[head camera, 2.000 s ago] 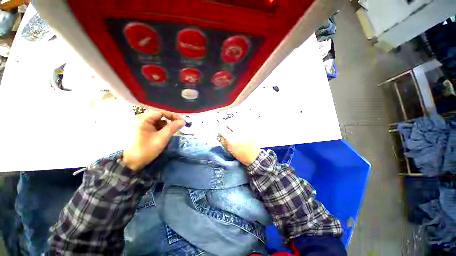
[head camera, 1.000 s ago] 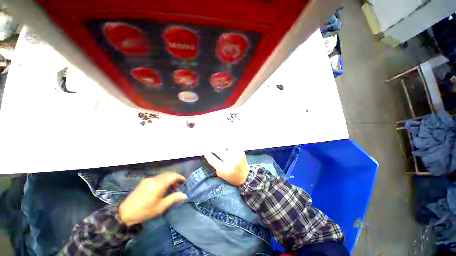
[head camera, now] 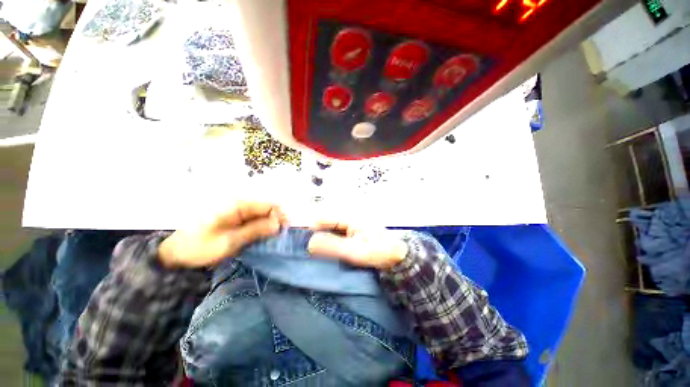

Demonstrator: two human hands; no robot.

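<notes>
Blue denim jeans lie in my lap, with the waistband up at the table's near edge. My left hand is bare and pinches the waistband's left part; it is slightly blurred. My right hand grips the waistband just to the right, thumb on top. The button-attaching machine's red front looms above, with red keys and one pale key. A pile of brass buttons lies left of the machine head. Tiny dark bits lie to its right.
The white table has bags of speckled fasteners and a black curved item at back left. A blue bin is right of my lap. Darker jeans hang at left. A denim rack stands at far right.
My left hand has moved up from the lap to the waistband, after leaving the table. My right hand has shifted slightly right. The view has turned, showing more of the brass pile and bags.
</notes>
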